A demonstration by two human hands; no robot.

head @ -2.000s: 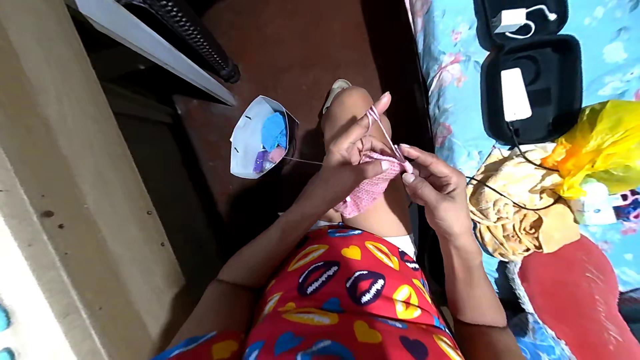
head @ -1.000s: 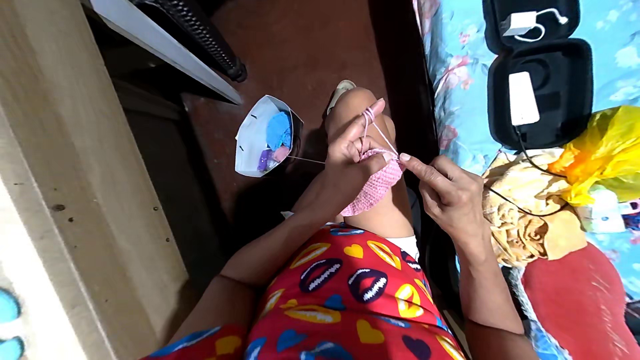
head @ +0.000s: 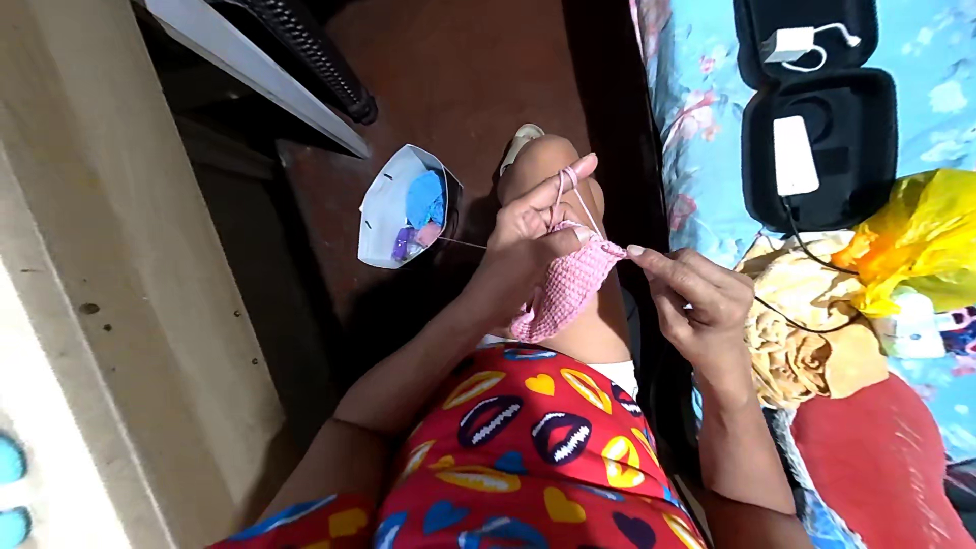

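A piece of pink crocheted fabric (head: 568,293) hangs over my thigh, pinched at its upper edge by my left hand (head: 534,229). Pink yarn (head: 585,204) loops around my raised left index finger and runs down to the work. My right hand (head: 698,293) is at the fabric's right corner, thumb and index finger pressed together on what seems to be a thin hook, mostly hidden. A strand leads left from my left hand to a white paper bag (head: 381,221) holding blue yarn (head: 425,198), with pink and purple items beside it.
On the right, a flowered bed cover (head: 698,191) carries an open black case (head: 846,152) with a white device, a yellow plastic bag (head: 926,236), tan cloth (head: 793,335) and a red cushion-like item (head: 869,457). A wooden panel (head: 114,267) stands on the left. A black cable runs near my right hand.
My right hand was close against the fabric edge two seconds ago; its fingers have since shifted slightly outward to the right. My left hand keeps its hold, index finger still raised with yarn around it.
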